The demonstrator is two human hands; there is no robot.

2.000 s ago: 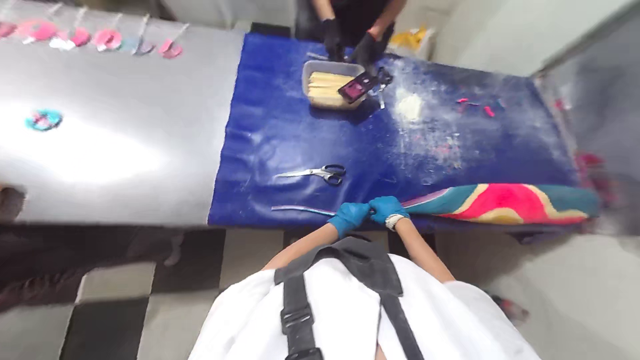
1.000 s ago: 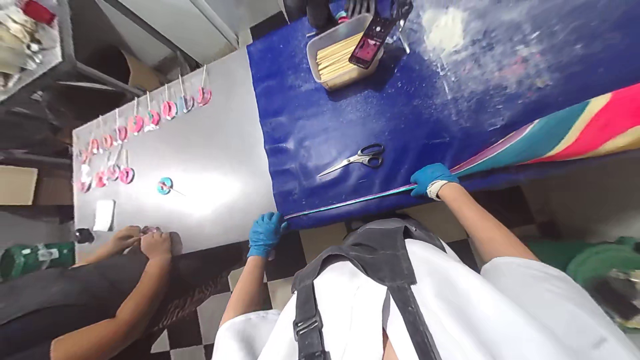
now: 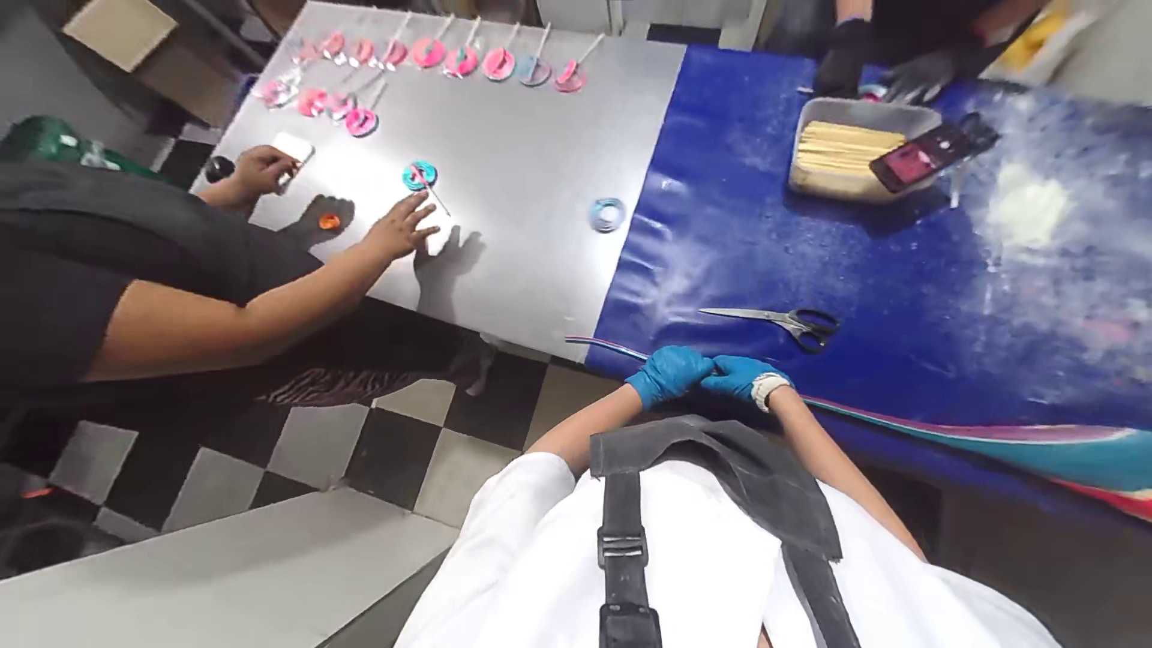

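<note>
Both my hands, in blue gloves, meet at the near edge of the blue-covered table. My left hand (image 3: pixel 674 373) is closed on a thin striped candy rope (image 3: pixel 607 345), whose free end points left over the metal tabletop. My right hand (image 3: pixel 743 377) touches it and grips the same rope. To the right of my right hand the rope thickens into a wide striped candy mass (image 3: pixel 1071 452) of teal, pink, white and red. Black-handled scissors (image 3: pixel 781 321) lie just beyond my hands, blades to the left.
Wrapped lollipops (image 3: pixel 462 61) line the metal table's far side. A blue candy coil (image 3: pixel 607 214) and a teal lollipop (image 3: pixel 419 175) lie nearer. A co-worker's arm reaches in from the left. Beyond, a tub of sticks (image 3: pixel 850 148) with a phone (image 3: pixel 922 159) stands before another person's gloved hands.
My hands were apart with the rope stretched between them one second ago; now they are together. The view has shifted. The co-worker at left now has one hand near the teal lollipop.
</note>
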